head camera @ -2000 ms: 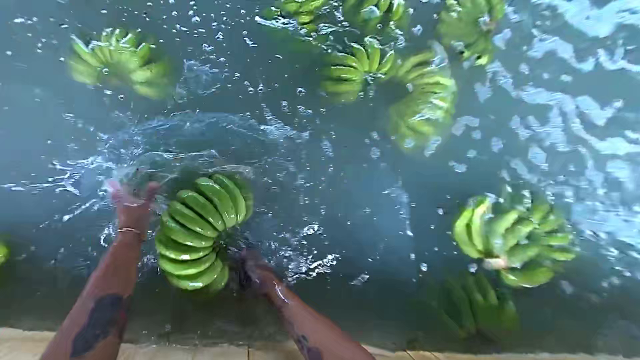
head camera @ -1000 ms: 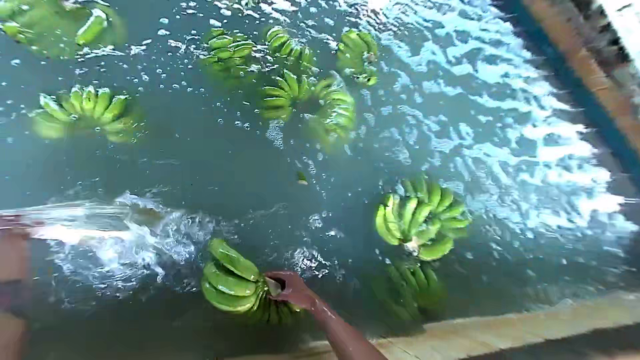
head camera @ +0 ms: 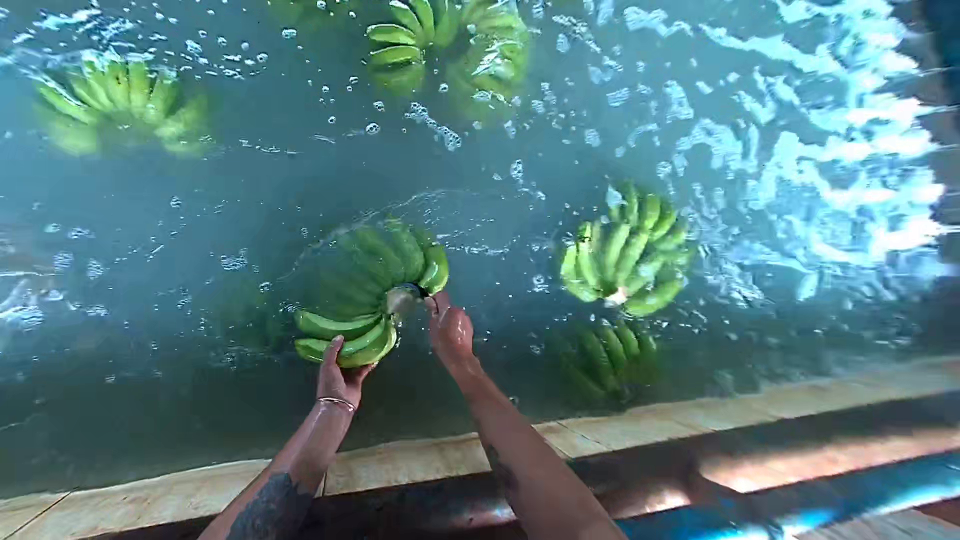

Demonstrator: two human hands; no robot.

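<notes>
A large hand of green bananas (head camera: 356, 281) lies partly under water near the tank's front wall. My left hand (head camera: 343, 375), with a thin bracelet at its wrist, grips the lower bananas of it, thumb on top. At the cut crown, my right hand (head camera: 450, 326) is closed with its fingertips against the pale stem end; a small dark thing, perhaps a blade, shows there and is too small to name. To the right floats another hand of green bananas (head camera: 630, 255), its pale crown toward me, and a submerged one (head camera: 611, 356) sits just below it.
More green banana hands float farther off, one at the upper left (head camera: 124, 105) and two at the top middle (head camera: 450, 45). The tank's pale tiled rim (head camera: 412, 457) runs along the front, with a blue pipe-like edge (head camera: 825, 499) beyond it at the lower right.
My left hand, at the far left edge amid splashing one second ago, now holds the lower bananas. The banana hand is turned, its crown now facing my right hand. The view has shifted.
</notes>
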